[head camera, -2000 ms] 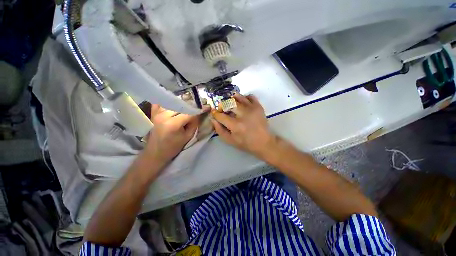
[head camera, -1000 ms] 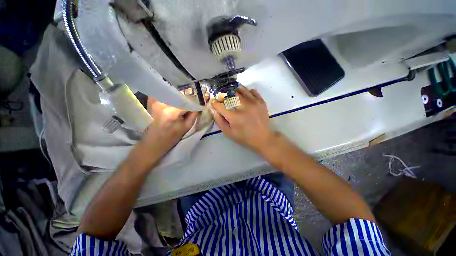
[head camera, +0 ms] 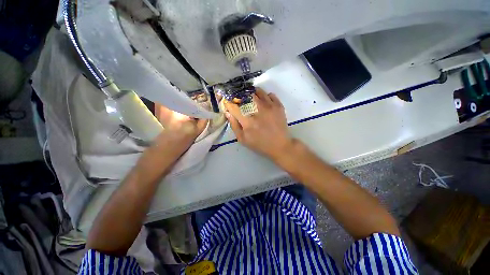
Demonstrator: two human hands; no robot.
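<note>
A beige-grey garment piece [head camera: 102, 145] lies draped over the left end of the table and runs up to the needle area of the white sewing machine [head camera: 301, 27]. My left hand [head camera: 180, 129] holds the cloth just left of the needle, its fingertips partly hidden by the machine head and lamp. My right hand [head camera: 260, 121] is at the presser foot area, thumb and fingers pinching the cloth edge beside the ribbed cream knob [head camera: 248, 107]. The needle and the stitch point are hidden by the fingers and the machine head.
A black mobile phone [head camera: 337, 70] lies on the machine bed. Dark green snips [head camera: 475, 80] lie at the right table end. A gooseneck lamp [head camera: 129, 113] hangs left of the needle. Heaped grey cloth [head camera: 32, 231] is at lower left. A brown box [head camera: 446, 225] stands on the floor at right.
My left hand has moved slightly up and left, more behind the lamp and machine head. The cloth between my hands has shifted a little. My right hand stays near the presser foot.
</note>
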